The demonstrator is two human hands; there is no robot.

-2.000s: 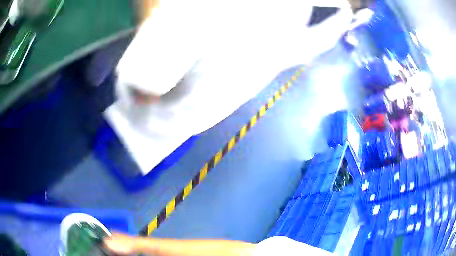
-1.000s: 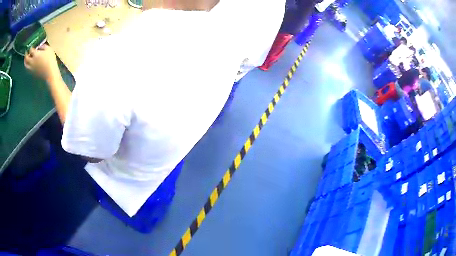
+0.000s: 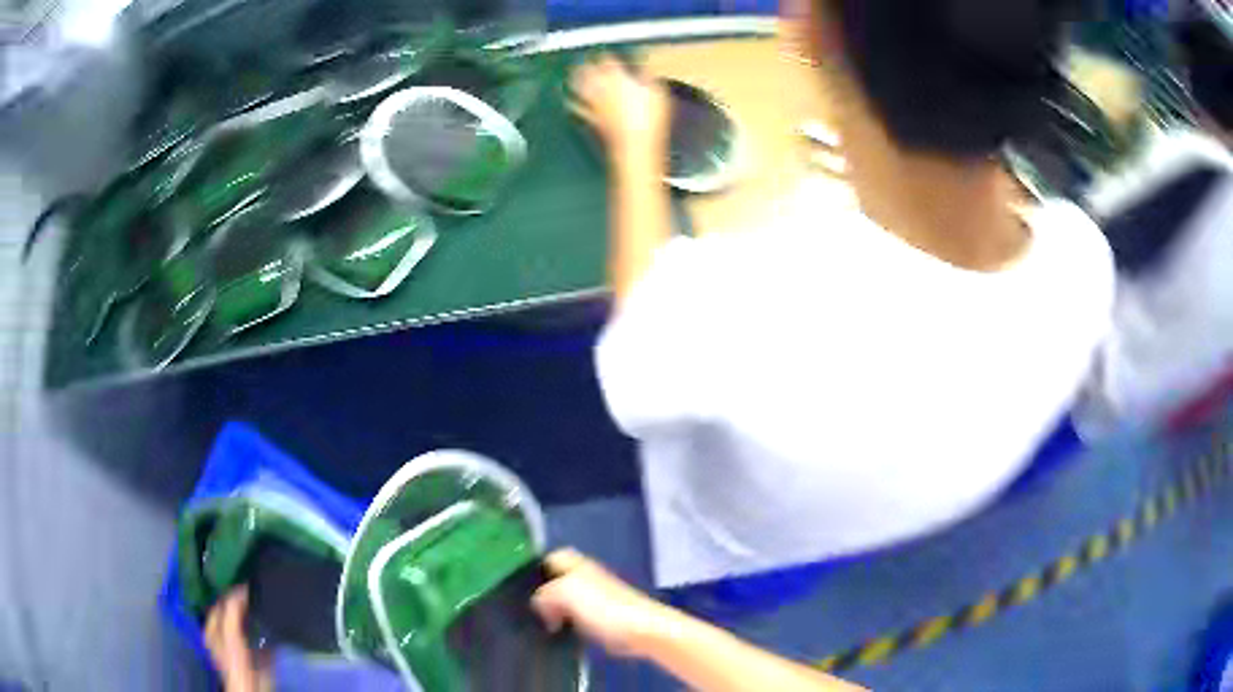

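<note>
My right hand (image 3: 595,606) comes from the lower right and grips the edge of a glossy green housing (image 3: 453,548) with a pale rim and dark panel. My left hand (image 3: 233,642), partly cut off by the bottom edge, holds a second green housing (image 3: 223,541) with a dark panel. The two housings overlap in view; whether they touch is unclear. They are above or in front of a blue crate (image 3: 244,460) at the lower left. The view is blurred.
A green-topped bench (image 3: 527,250) holds several green housings (image 3: 444,149) at its left. A seated person in a white shirt (image 3: 852,379) reaches to a housing (image 3: 696,135) beside tan cardboard (image 3: 757,81). Striped floor tape (image 3: 1001,602) runs at lower right.
The view has swung left towards the bench end. My hands, out of view one second ago, now show with two housings. Two seconds ago one hand held a housing near a blue crate.
</note>
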